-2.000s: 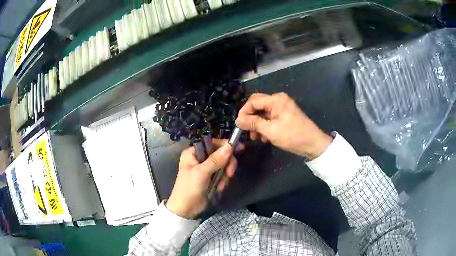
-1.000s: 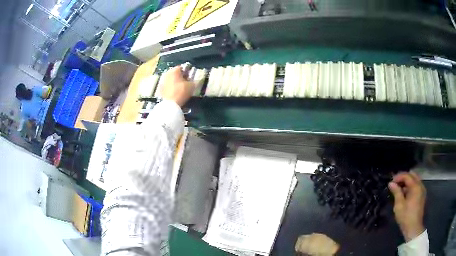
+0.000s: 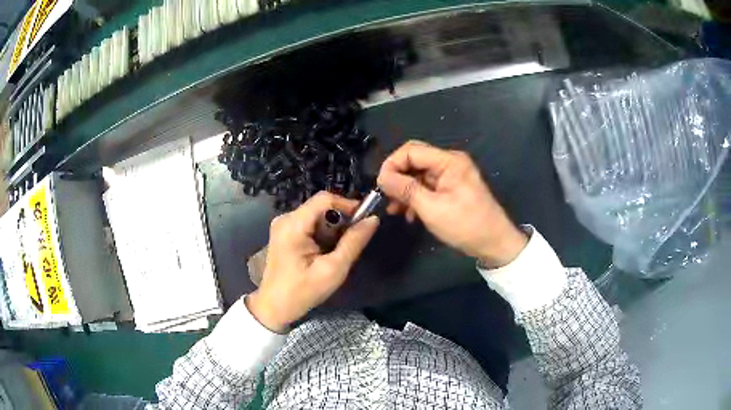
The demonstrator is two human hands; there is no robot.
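My left hand (image 3: 308,260) is closed around metal tubes in front of the heap. One tube (image 3: 332,217) shows its dark open end. Another silver tube (image 3: 367,205) slants up between left thumb and fingers toward my right hand. My right hand (image 3: 437,196) has thumb and forefinger pinched at that tube's upper end; whether a small piece is between them is hidden by the fingers. A heap of glossy black end pieces (image 3: 292,152) lies on the dark tray just beyond my hands.
A clear bag of tubes (image 3: 641,152) lies at right. Paper sheets (image 3: 164,240) and a warning-labelled box (image 3: 44,256) are at left. Cream ribbed carriers (image 3: 188,28) run along the back behind a bench edge. A tan piece (image 3: 258,266) is partly hidden by my left hand.
My left hand has come back from the carriers at the left and holds tubes before me. My right hand has moved from the heap to the tube's end. The view has turned back right.
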